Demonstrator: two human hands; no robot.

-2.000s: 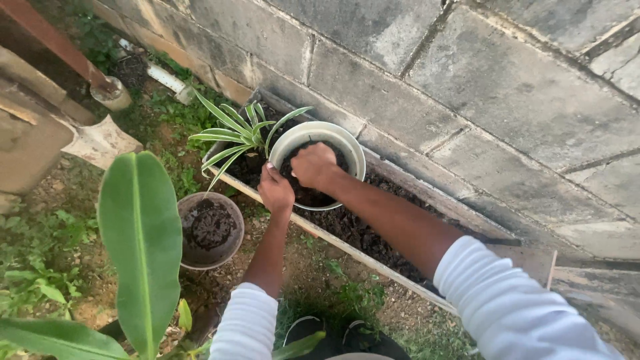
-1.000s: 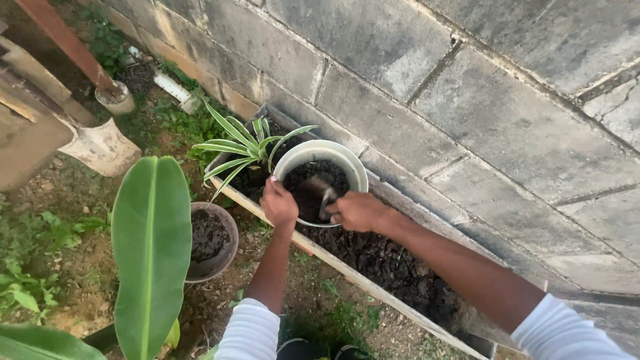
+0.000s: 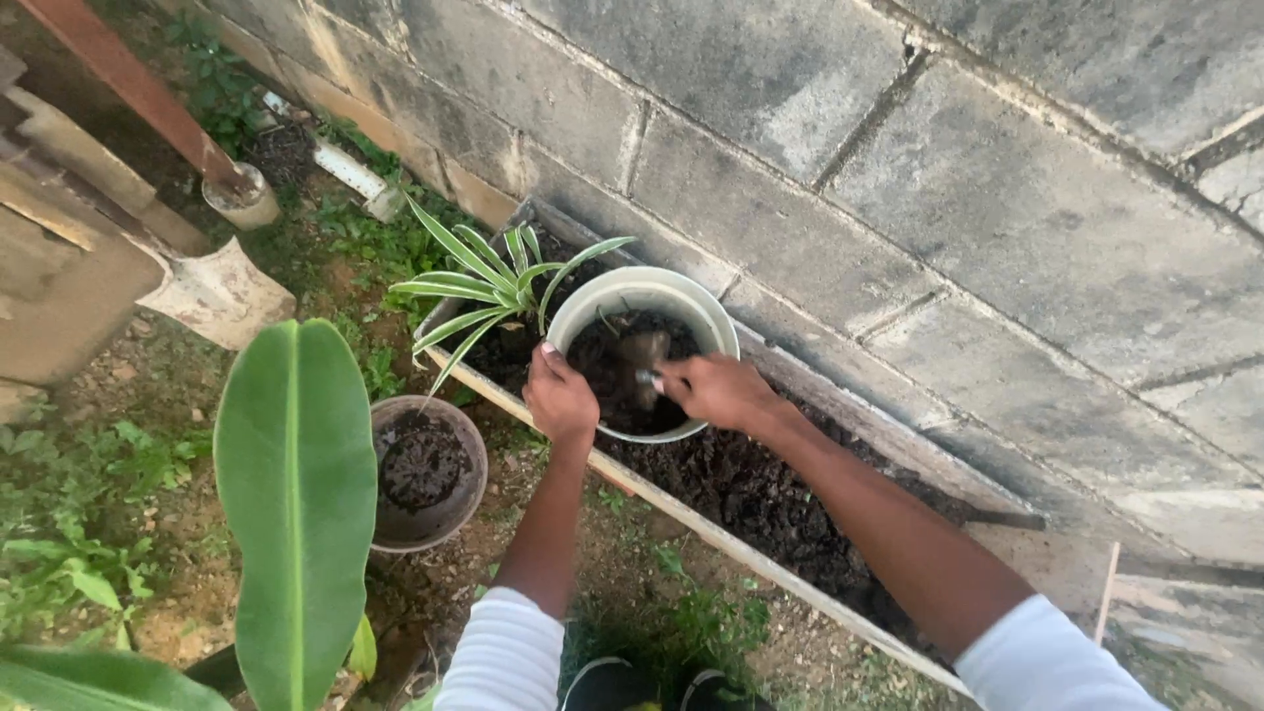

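A round pale plastic pot (image 3: 716,318) with dark soil inside rests on the soil-filled wooden planter box (image 3: 790,583). My left hand (image 3: 561,393) grips the pot's near left rim. Over the pot's right side, my right hand (image 3: 719,390) is closed on a small hand tool (image 3: 647,355), whose blurred brownish blade is in the soil; its exact kind is unclear. A spider plant (image 3: 499,281) with white-edged leaves grows at the planter's left end, beside the pot.
A smaller brown pot (image 3: 472,504) with soil stands on the ground left of the planter. A concrete block wall (image 3: 770,188) runs behind. A large green leaf (image 3: 291,513), a shovel blade (image 3: 222,294), a rusty post (image 3: 138,89) and a white pipe (image 3: 351,178) are at the left.
Two seconds ago my right hand was down inside the pot; it is now at the pot's right side with the tool visible. My left hand stays at the rim.
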